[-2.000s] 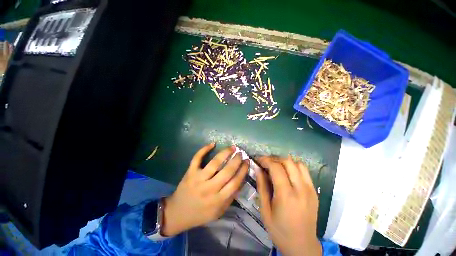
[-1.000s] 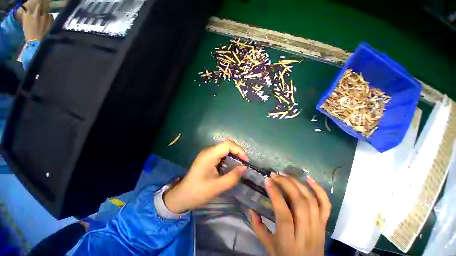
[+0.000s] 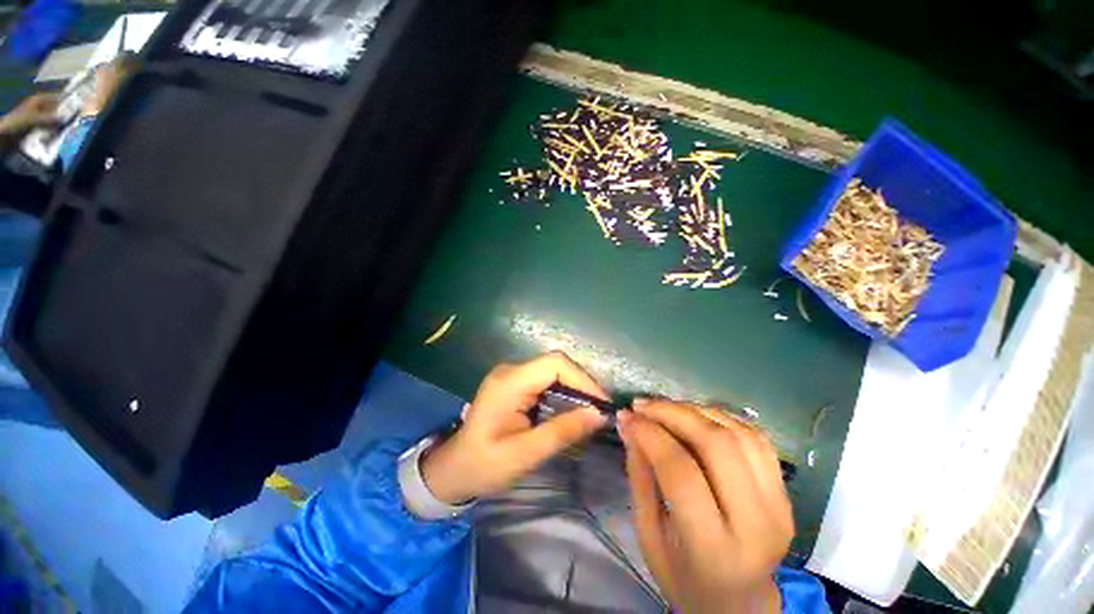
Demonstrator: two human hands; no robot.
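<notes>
A dark phone-sized unit [image 3: 573, 405] is held nearly edge-on above my lap at the bench's near edge. My left hand [image 3: 510, 426] grips its left end between thumb and fingers. My right hand [image 3: 714, 492] is at its other side, with thumb and fingertips pinched together at the unit's edge, close to my left fingertips. My right hand hides much of the unit, and I cannot tell whether a small strip is between those fingertips.
A black foam tray [image 3: 156, 288] with silvery units stands at left. A pile of slivers [image 3: 612, 162] lies on the green bench. A blue bin [image 3: 960, 258] holds tan slivers. White release paper [image 3: 882, 480] and a tan-rowed sticker sheet [image 3: 1020, 468] lie right. Another person's hands show far left.
The unit has gone from flat under both hands to tilted nearly edge-on. My right fingers have closed in toward my left fingertips. The view has shifted left.
</notes>
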